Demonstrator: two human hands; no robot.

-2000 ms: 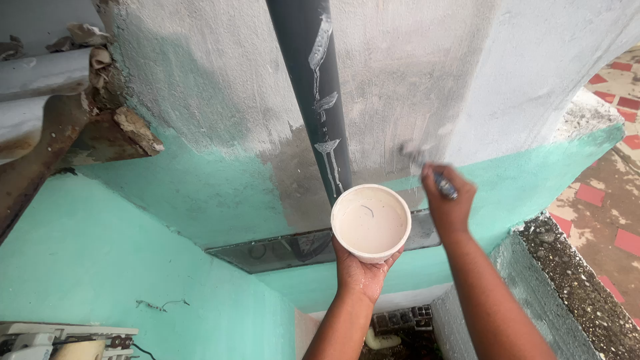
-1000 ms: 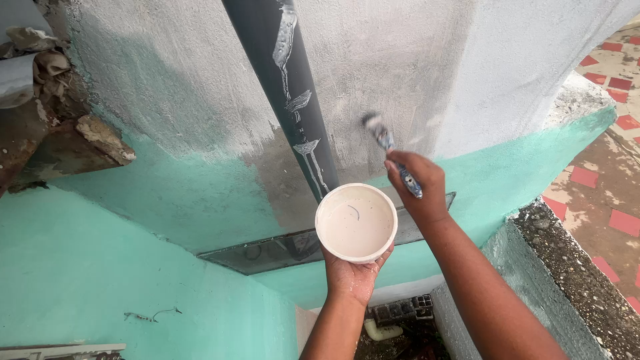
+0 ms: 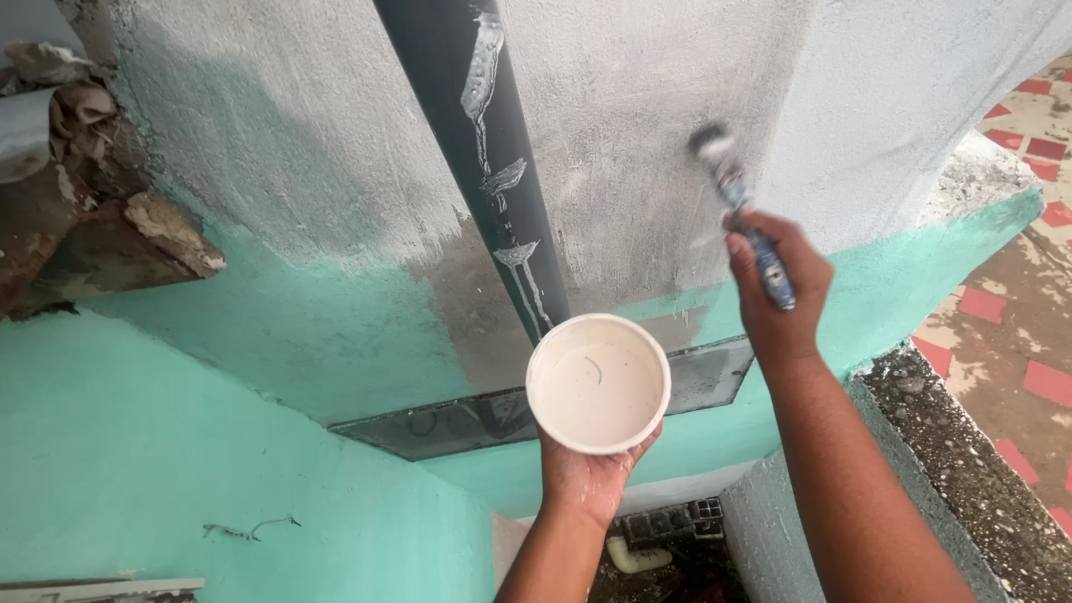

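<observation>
My left hand (image 3: 590, 477) holds up a round white tub (image 3: 536, 394) of off-white paint (image 3: 599, 394) from below, in the lower middle; a short dark strand lies on the paint. My right hand (image 3: 783, 276) grips the paint-stained handle of a paintbrush (image 3: 741, 201), right of the tub. Its blurred bristles point up and left, over the greyish-white patch of the wall (image 3: 636, 167); whether they touch it I cannot tell. A dark grey pipe (image 3: 502, 193) with white paint smears runs down the wall to behind the tub.
Green wall (image 3: 167, 435) spans the left side, with a bit of wire (image 3: 251, 529) on it. A rusty, broken ledge (image 3: 109, 243) juts out at upper left. A rough concrete ledge (image 3: 946, 469) and a red-patterned floor (image 3: 1051, 381) lie right. Below are a pale pipe elbow (image 3: 636, 557) and hollow blocks (image 3: 670, 521).
My right hand still grips the brush, which has moved over the wall patch and is tilted up and left. My left hand keeps hold of the tub.
</observation>
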